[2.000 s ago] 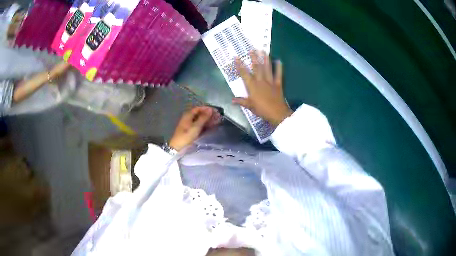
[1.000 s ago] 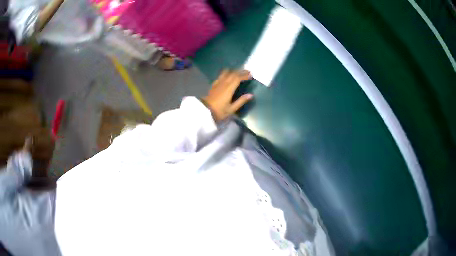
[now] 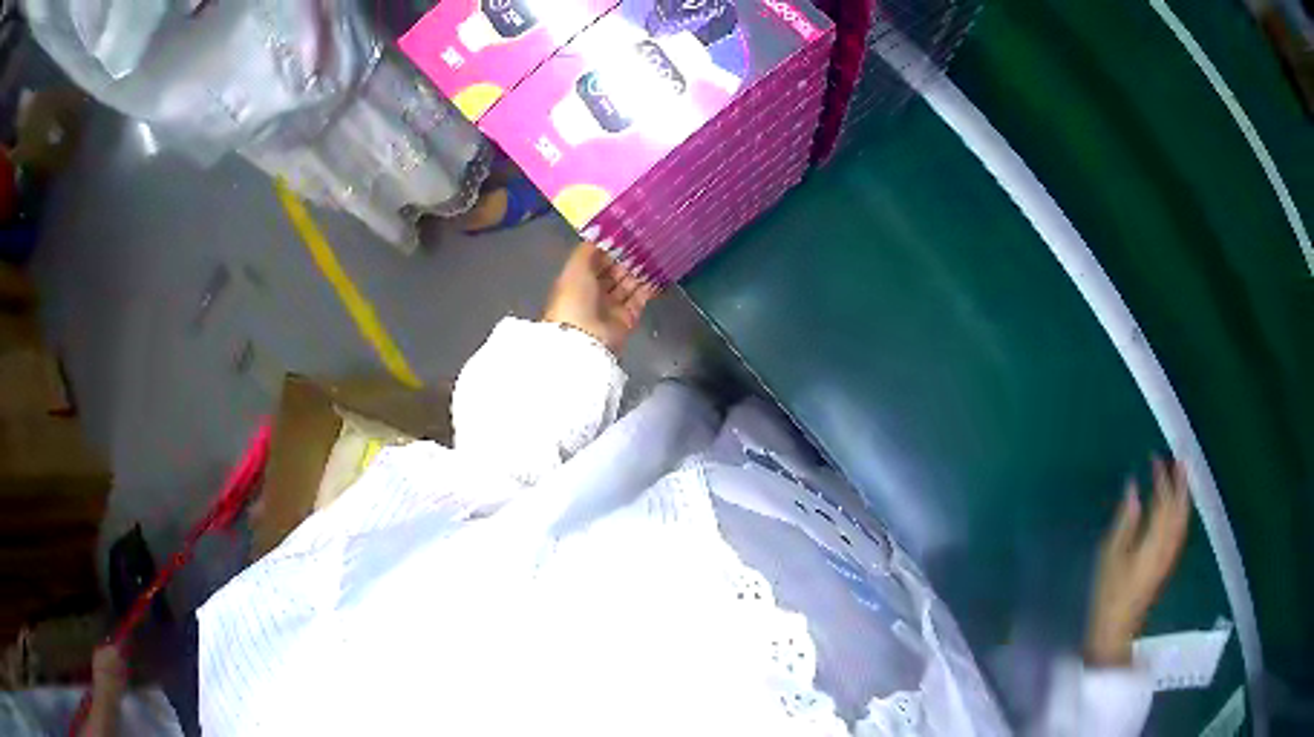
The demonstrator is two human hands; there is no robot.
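A tall stack of magenta-pink smartwatch boxes (image 3: 728,180) stands on the green bench, at its near left edge. Watch pictures and yellow-green corners show on its top. My left hand (image 3: 598,295) is against the stack's near lower corner, fingertips partly hidden, so its grip is unclear. My right hand (image 3: 1146,554) is far to the right over the bench, fingers apart and empty, slightly blurred. A white label sheet (image 3: 1189,655) lies beside its wrist, partly hidden by the sleeve.
The green bench (image 3: 922,374) has a curved pale rail (image 3: 1074,252). Another person's pale smock (image 3: 274,101) is beyond the stack at upper left. An open brown carton (image 3: 296,446) is on the grey floor. At lower left, another person's hand (image 3: 108,670) holds a red pole (image 3: 202,533).
The pink stack now stands nearer me along the bench. My left hand has reached its corner. My right hand has come into view at right, and a white sheet now shows there.
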